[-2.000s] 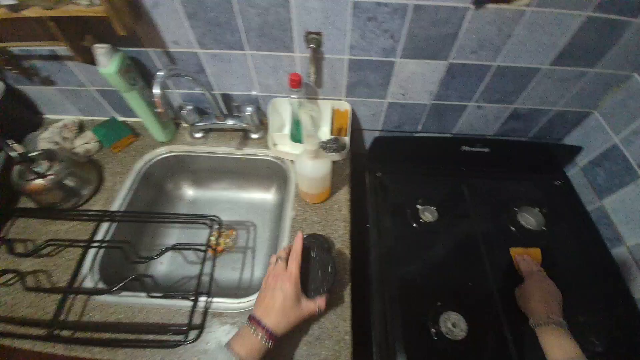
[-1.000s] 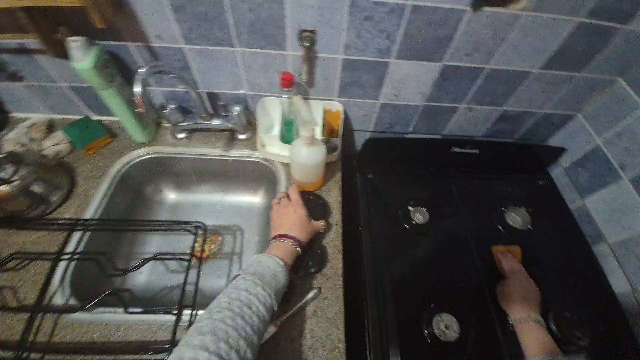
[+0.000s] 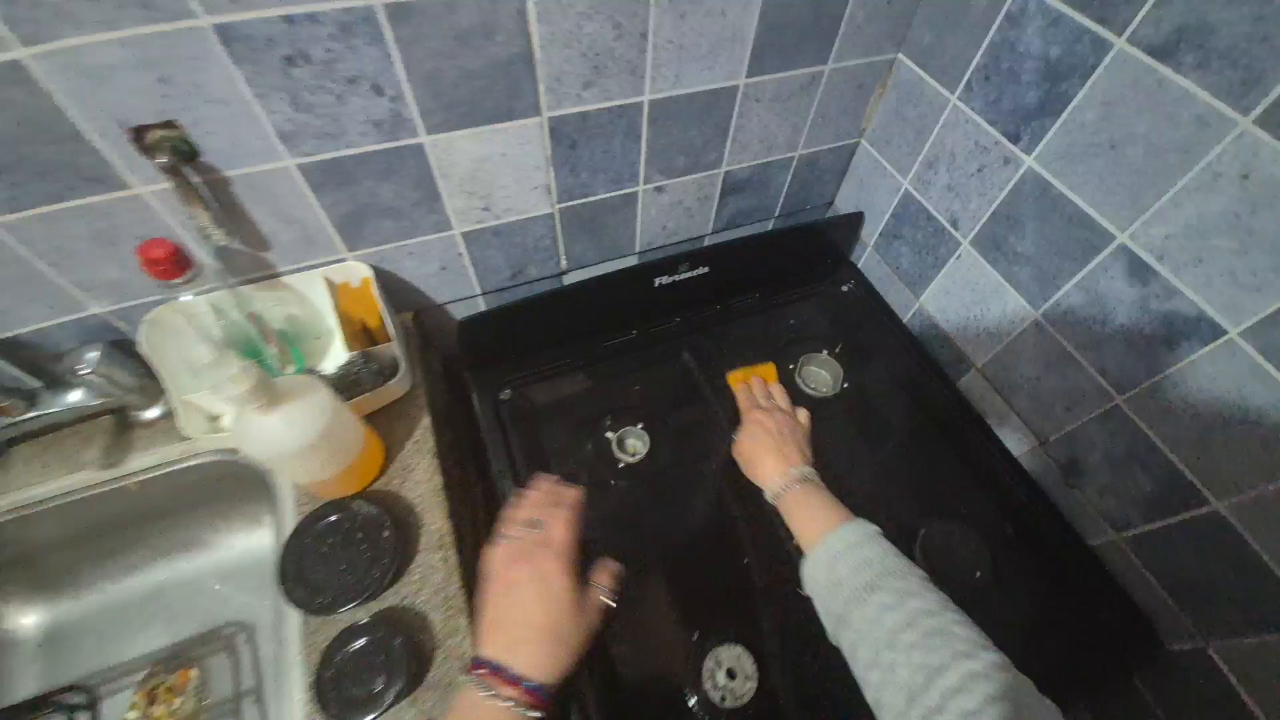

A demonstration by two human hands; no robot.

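My right hand (image 3: pixel 772 435) presses a yellow sponge (image 3: pixel 752 376) onto the black stovetop (image 3: pixel 640 540), between the two rear burner bases. The right rear burner base (image 3: pixel 819 374) lies just to the right of the sponge, the left rear one (image 3: pixel 630 443) farther left. My left hand (image 3: pixel 540 580), blurred and empty, is spread over the stove's left edge. Left of it, two black burner caps (image 3: pixel 342 554) (image 3: pixel 367 667) lie on the stone counter beside the sink. Nearer me on the stovetop is a front burner base (image 3: pixel 730 675).
A spray bottle (image 3: pixel 305 435) with orange liquid stands behind the caps. A white caddy (image 3: pixel 390 385) holds a red-capped bottle, a sponge and a dark scouring pad. The steel sink (image 3: pixel 265 500) is at left, with food scraps (image 3: pixel 165 692) in it. Tiled walls (image 3: pixel 490 180) bound the stove.
My left hand has moved right, from the burner caps on the counter to over the stove's edge. My right hand has slid the sponge farther back on the stovetop. The view has swung right.
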